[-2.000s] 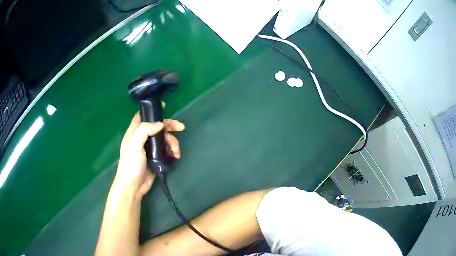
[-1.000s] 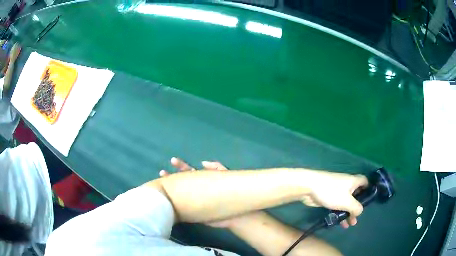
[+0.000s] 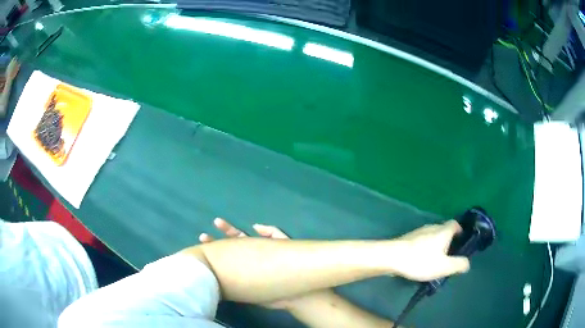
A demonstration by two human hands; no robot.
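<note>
My left hand (image 3: 431, 251) is shut on the grip of a black barcode scanner (image 3: 478, 229) at the lower right. The scanner's wide head points up and right, over the boundary between belt and mat. A black cord (image 3: 414, 303) runs down from the grip out of the picture. My left forearm crosses over my right forearm. Of my right hand (image 3: 247, 230), only spread fingertips show above my left forearm; the palm is hidden. No item shows at those fingertips.
A glossy green belt (image 3: 385, 128) curves beyond the dull green mat (image 3: 211, 173). An orange parts tray (image 3: 76, 112) sits on a white sheet (image 3: 96, 138) at left. A dark flat item (image 3: 49, 40) lies far left on the belt. A white panel (image 3: 557, 182), small white pieces (image 3: 526, 298) and a neighbour's sleeve (image 3: 38, 269) show.
The view has swung from the right end of the bench toward the left, then shifted slightly. The scanner stays in my left hand, now tilted up and right. My right fingers have come into view.
</note>
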